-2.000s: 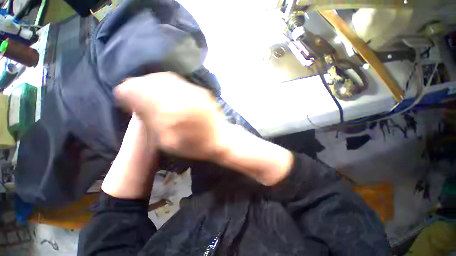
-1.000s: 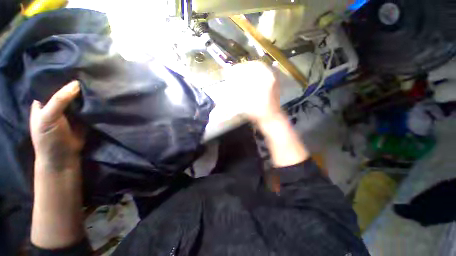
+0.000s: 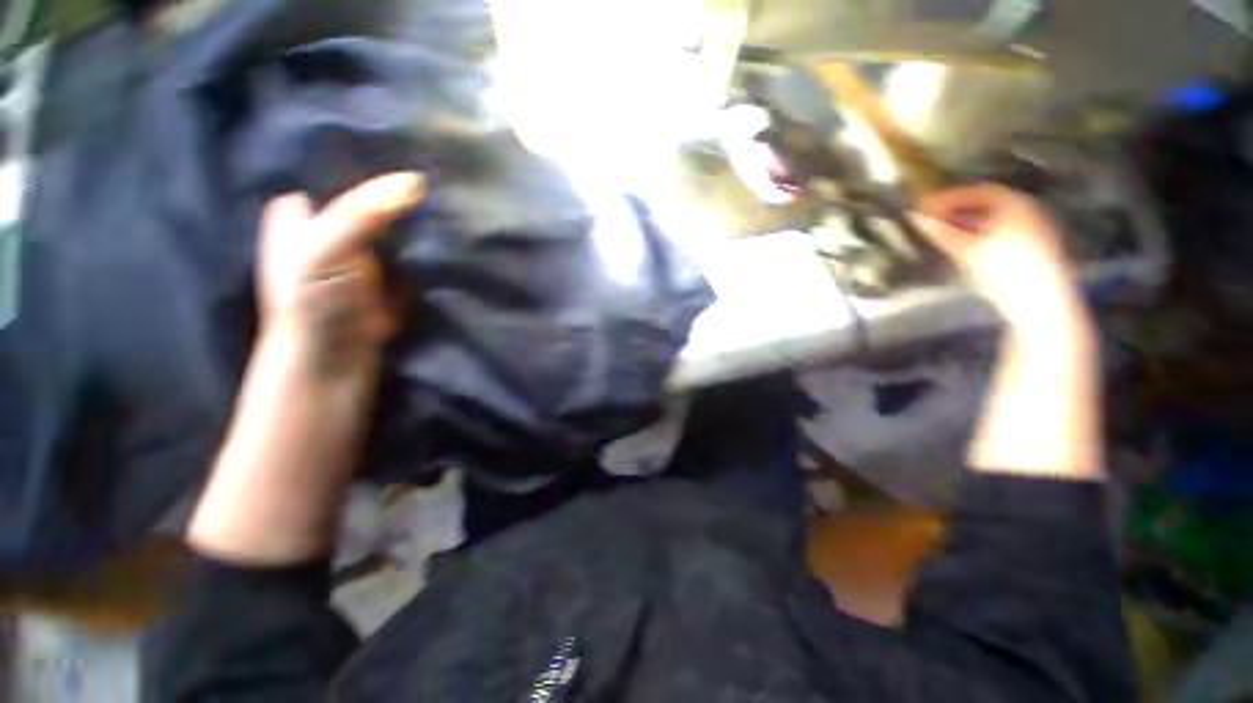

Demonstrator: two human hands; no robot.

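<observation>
A dark navy garment [image 3: 138,302] fills the left side, with shiny folds of lining [image 3: 509,302] spread over the near left part of the table. My left hand [image 3: 330,275] grips the cloth, thumb uppermost, its other fingers partly hidden in the folds. My right hand [image 3: 1003,240] is away from the garment, at the lower end of the wooden strip [image 3: 879,124]. Its fingers are curled, but blur hides whether they hold anything.
The glaring white machine bed [image 3: 776,295] lies in the middle, with blurred metal parts [image 3: 866,254] left of my right hand. An orange-brown patch [image 3: 873,556] shows below the table edge. Blurred blue and green things lie at far right.
My hands were close together over the garment; now they are wide apart. My right hand has moved right, past the metal parts. My left hand keeps its hold as the view shifts.
</observation>
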